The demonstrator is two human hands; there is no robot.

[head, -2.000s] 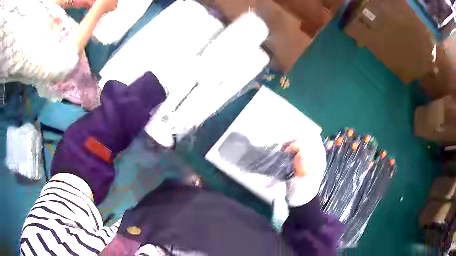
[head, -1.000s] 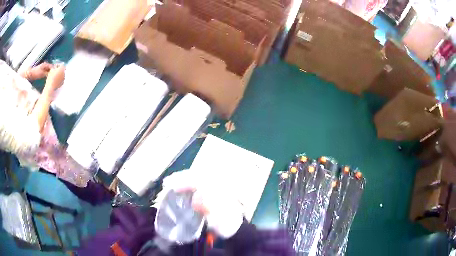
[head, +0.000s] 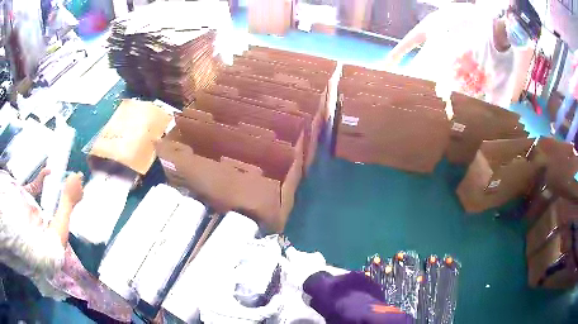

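My right arm, in its purple sleeve with an orange tag, reaches in from the bottom right. My right hand (head: pixel 305 264), in a white glove, is blurred against white material. My left hand seems to be the white gloved shape (head: pixel 258 256) beside it; its fingers cannot be made out. A greyish, shiny piece (head: pixel 255 286) lies at that glove; whether it is gripped is unclear. Long white units (head: pixel 154 237) lie to the left. Bagged black parts (head: pixel 405 285) with orange tips lie fanned at the lower right, partly behind my sleeve.
Open brown cartons (head: pixel 228 186) stand in rows ahead, with more cartons (head: pixel 390 133) right of them. A flat carton stack (head: pixel 161 60) stands far left. A wooden strip (head: pixel 198 243) runs between white units. One person works at left; another stands at far right.
The view has tilted up, showing more cartons and the flat stack. My hands, earlier over the bare white slab and then together around a greyish piece, are now beside the white units.
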